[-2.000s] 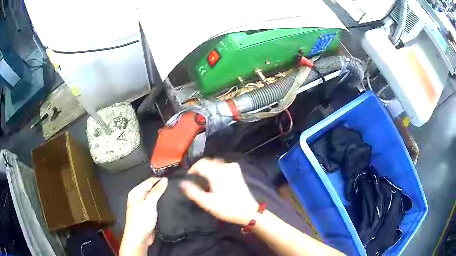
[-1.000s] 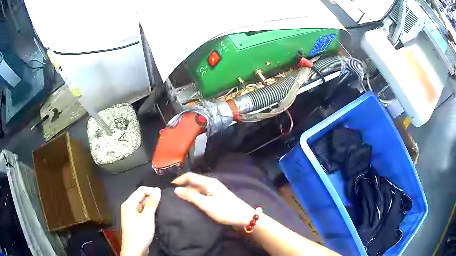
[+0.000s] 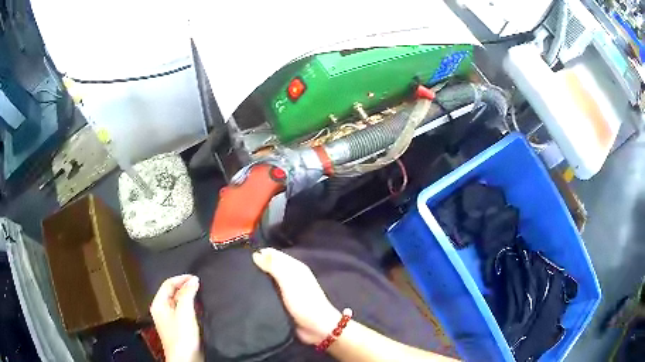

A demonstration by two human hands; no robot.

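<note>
A black pouch [image 3: 244, 304] lies flat between my hands, its top edge just below the toothed front of the red trimmer head [image 3: 244, 206]. My left hand [image 3: 177, 311] pinches the pouch's left edge with thumb and fingertips. My right hand [image 3: 293, 290] holds its right edge, with the fingertips near the top right corner; a red bead bracelet is on the wrist. Dark cloth [image 3: 346, 272] covers my lap behind the pouch.
A blue tote [image 3: 452, 279] with black pieces stands on the right. The green machine housing [image 3: 375, 78] and grey hose [image 3: 371, 143] are ahead. A speckled block [image 3: 157, 201] and a brown carton [image 3: 85, 272] stand on the left. A white-walled bin [image 3: 32, 297] is at the far left.
The pouch has gone from bunched against the trimmer head to spread out flatter below it. My left hand has moved left and down. My right hand has moved from over the pouch to its right edge.
</note>
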